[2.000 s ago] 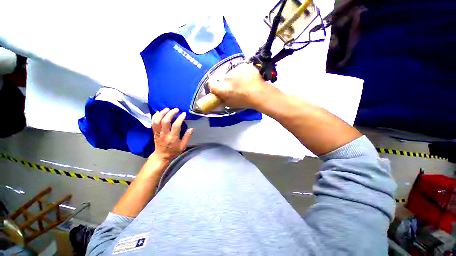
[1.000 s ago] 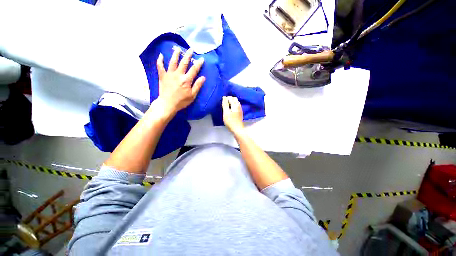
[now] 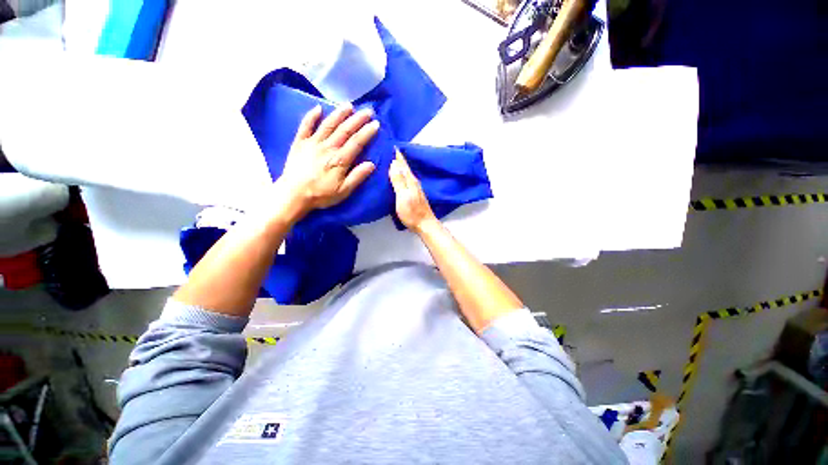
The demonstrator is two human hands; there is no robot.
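A blue work jacket lies bunched on the white pressing table cover, with pale lining showing at the top and a narrow blue part at right. A darker blue bunch hangs at the table's front edge under my left forearm. My left hand lies flat on the jacket, fingers spread, covering part of it. My right hand is edge-on beside it, fingers straight and together against the cloth. Whether it pinches any cloth is hidden.
A steam iron with a tan handle stands at the upper right, beside a partly visible iron rest. A long white padded board lies at left. Bright blue material is at the upper left. Dark navy garments are at right.
Since two seconds ago, my right hand has let go of the iron, and my left hand has moved onto the jacket. Since one second ago, the iron has turned and my right fingers have straightened.
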